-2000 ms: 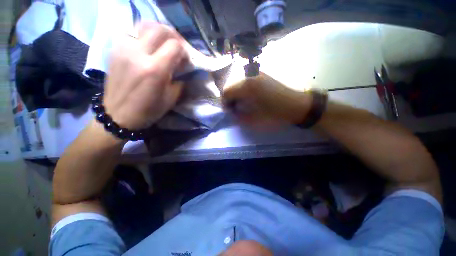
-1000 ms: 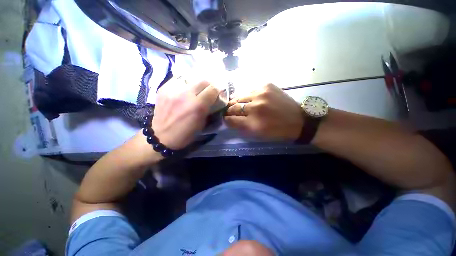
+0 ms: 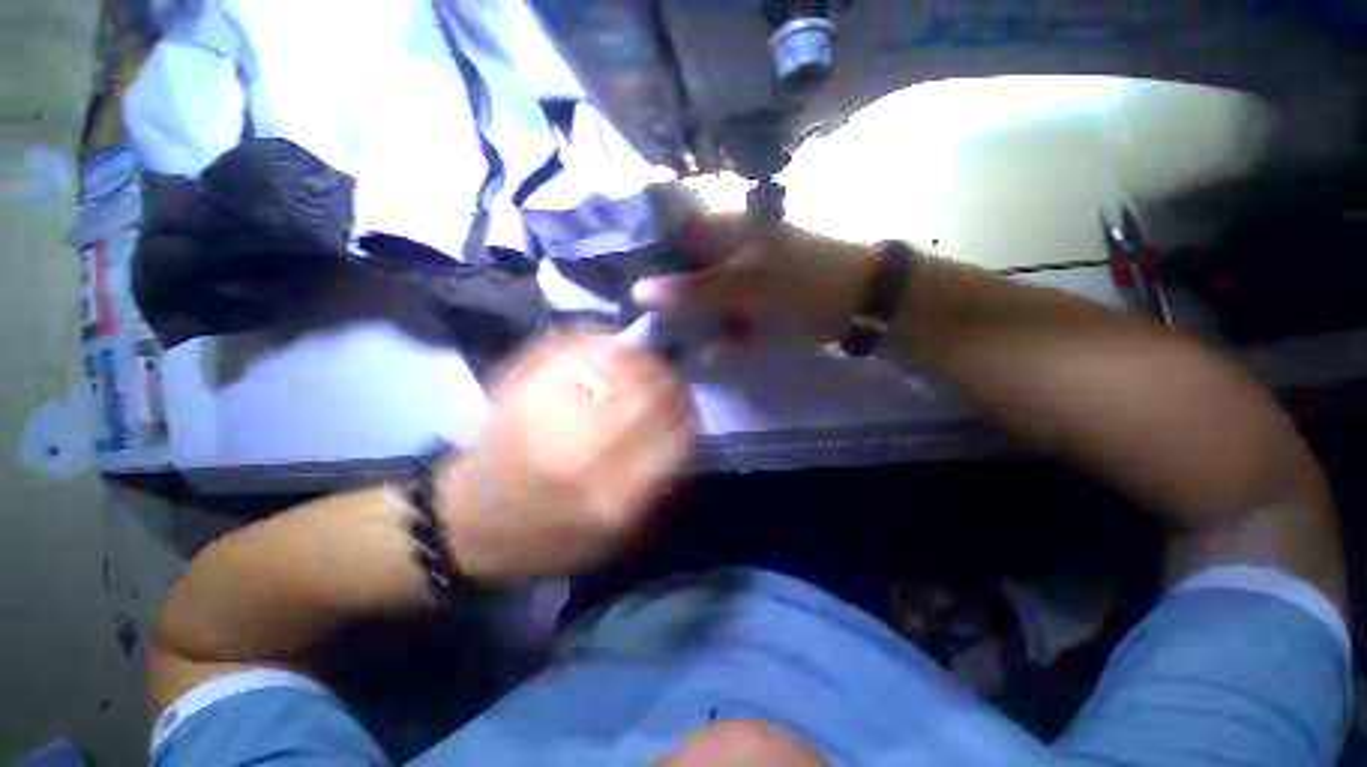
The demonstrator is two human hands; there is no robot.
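The garment's white interfaced side point(image 3: 382, 135) lies in folds left of the needle, crossed by dark seam strips. Dark herringbone cloth point(image 3: 270, 225) bunches at its left. My right hand point(image 3: 765, 285) is at the garment's right end, just below the needle area point(image 3: 765, 195), its fingers pointing left; its grip is blurred. My left hand point(image 3: 577, 450) is strongly blurred, fingers curled, over the table's front edge. A small pale bit shows at its fingertips, but I cannot tell if it is held. A small red spot shows by my right hand.
The sewing machine head point(image 3: 960, 53) spans the top right. Snips with a red part point(image 3: 1132, 262) lie right of the needle, beside a dark shape point(image 3: 1289, 277). Printed paper point(image 3: 120, 322) is at the left table edge. A blurred dark shape point(image 3: 660, 614) shows over the blue shirt.
My left hand has moved from the cloth near the needle down towards the front edge. My right hand has shifted slightly up. The machine appears lower and further right in view.
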